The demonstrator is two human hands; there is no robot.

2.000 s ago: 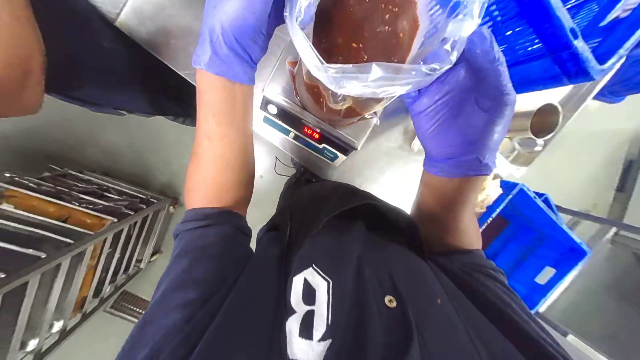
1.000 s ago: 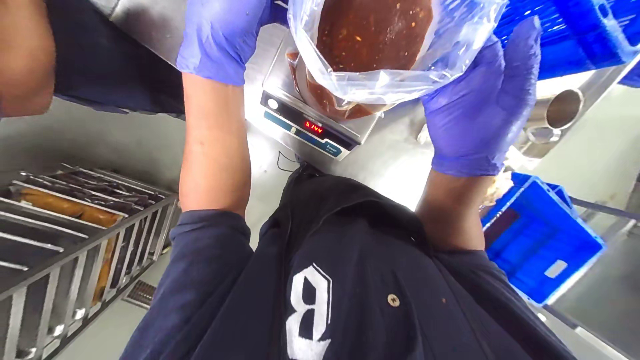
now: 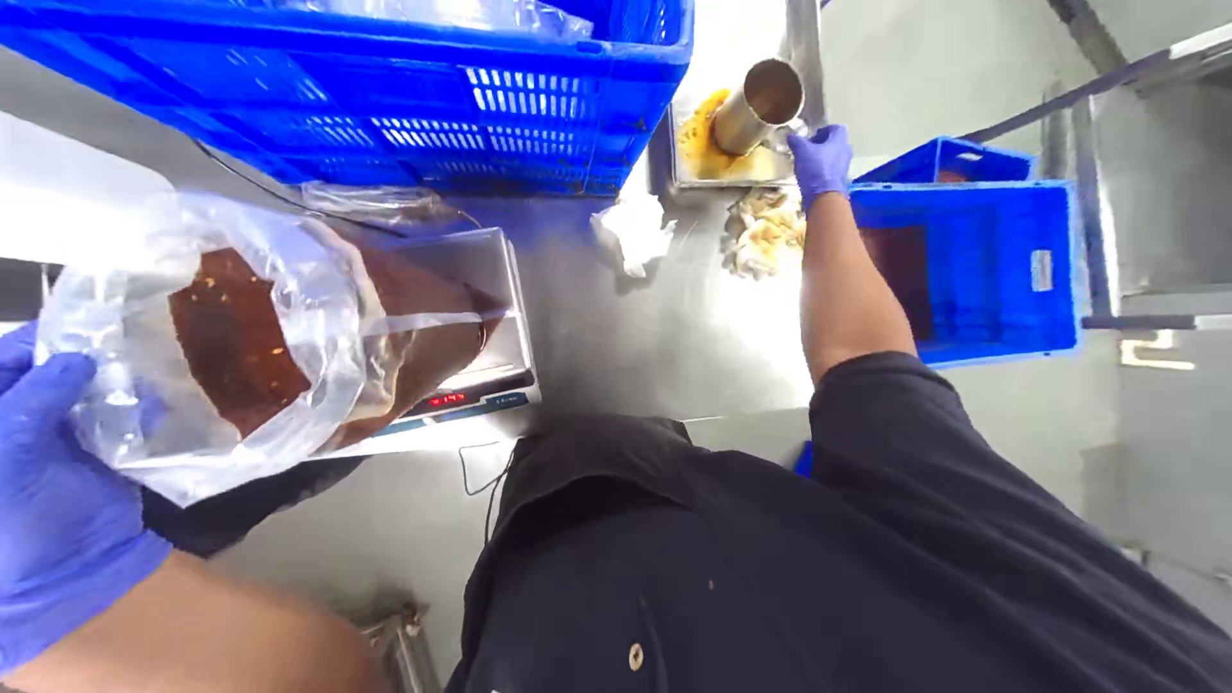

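A clear plastic bag of reddish-brown sauce (image 3: 241, 337) leans on a digital scale (image 3: 515, 318) with a lit red display. My gloved left hand (image 3: 67, 500) grips the bag's open rim at the left. My gloved right hand (image 3: 821, 159) reaches out to the upper right and is closed on the handle of a metal cylindrical jug (image 3: 756, 111). That jug stands in a shallow metal tray (image 3: 695, 159) smeared with orange-brown liquid.
A large blue plastic crate (image 3: 385, 125) stands behind the scale. Crumpled white plastic (image 3: 635, 234) and a stained cloth (image 3: 762, 234) lie on the steel table (image 3: 616, 337). A blue crate (image 3: 1006, 274) holding something reddish-brown is at the right, a smaller one (image 3: 982, 159) behind it.
My right hand has left the bag's side and reached over to the jug. My left hand still holds the bag, whose mouth now tilts left. The view has swung a lot to the right.
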